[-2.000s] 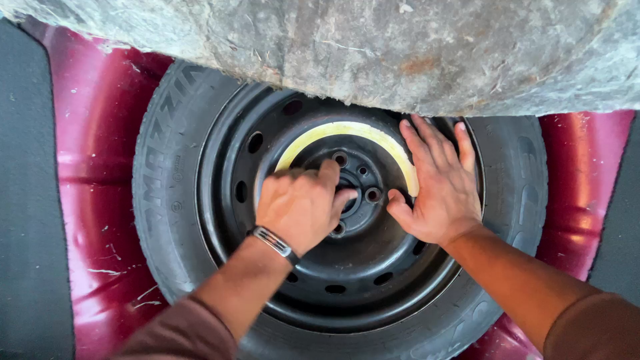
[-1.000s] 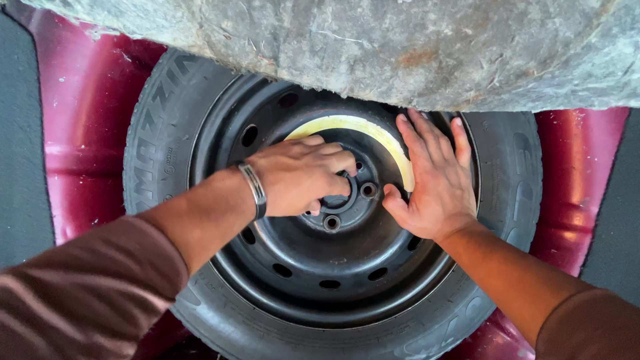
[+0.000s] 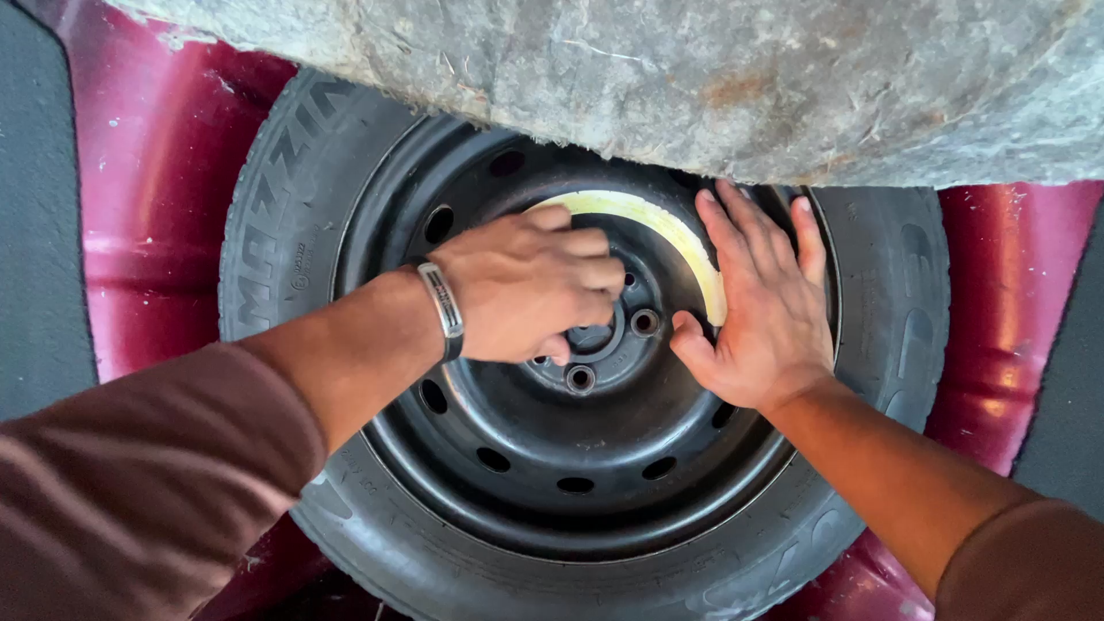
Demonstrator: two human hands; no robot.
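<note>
A spare tire (image 3: 880, 345) on a black steel wheel rim (image 3: 561, 440) lies in a car's wheel well. Over the hub, my left hand (image 3: 539, 285) has its fingers curled round a black round hold-down fastener (image 3: 595, 338), most of which the hand hides. A bracelet is on that wrist. My right hand (image 3: 763, 297) lies flat on the right side of the rim, fingers spread, beside the end of a pale yellow curved sticker (image 3: 642, 211). Bolt holes (image 3: 644, 323) show around the hub.
A grey fibrous trunk mat (image 3: 690, 78) hangs over the top of the wheel and covers its upper edge. Glossy dark red bodywork (image 3: 147, 216) surrounds the tire. Dark grey carpeted trim (image 3: 39, 207) borders it at the far left and far right.
The left hand has turned about the hub, its forearm swinging from below to a flatter angle from the left. My right hand keeps its place on the rim.
</note>
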